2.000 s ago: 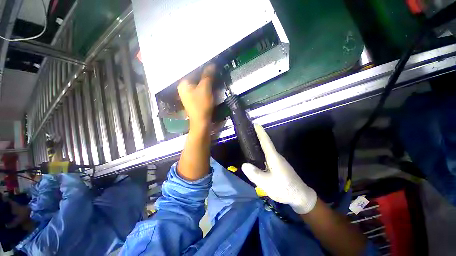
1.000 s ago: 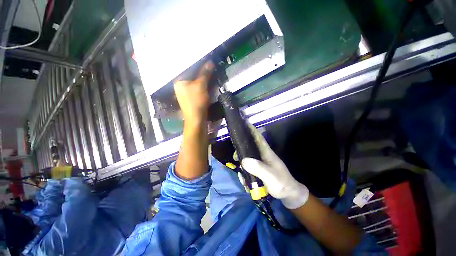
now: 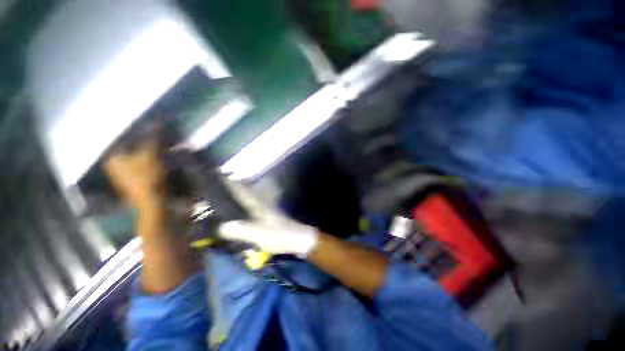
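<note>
The frame is strongly blurred. The silver-white unit housing (image 3: 116, 89) lies at the upper left, its open end facing me. My bare left hand (image 3: 137, 171) is at the left part of the open end, its fingertips hidden in the dark opening; whether it holds anything cannot be told. My right hand (image 3: 271, 230), in a white glove, is closed around the black electric screwdriver (image 3: 209, 182), which points up and left to the opening. The screwdriver's yellow band (image 3: 257, 259) shows below the glove. Its tip is lost in the blur.
The green board (image 3: 264, 65) lies under the unit, with the metal conveyor rail (image 3: 295, 130) along its near side. Rollers (image 3: 41, 233) are at the left. A red-lined parts bin (image 3: 459, 247) stands at the lower right. Another person's blue clothing (image 3: 521, 130) is at the upper right.
The view has swung to the right, so the unit and my hands appear further left and more tilted. More of the bin and the blue clothing shows. The right hand still holds the screwdriver.
</note>
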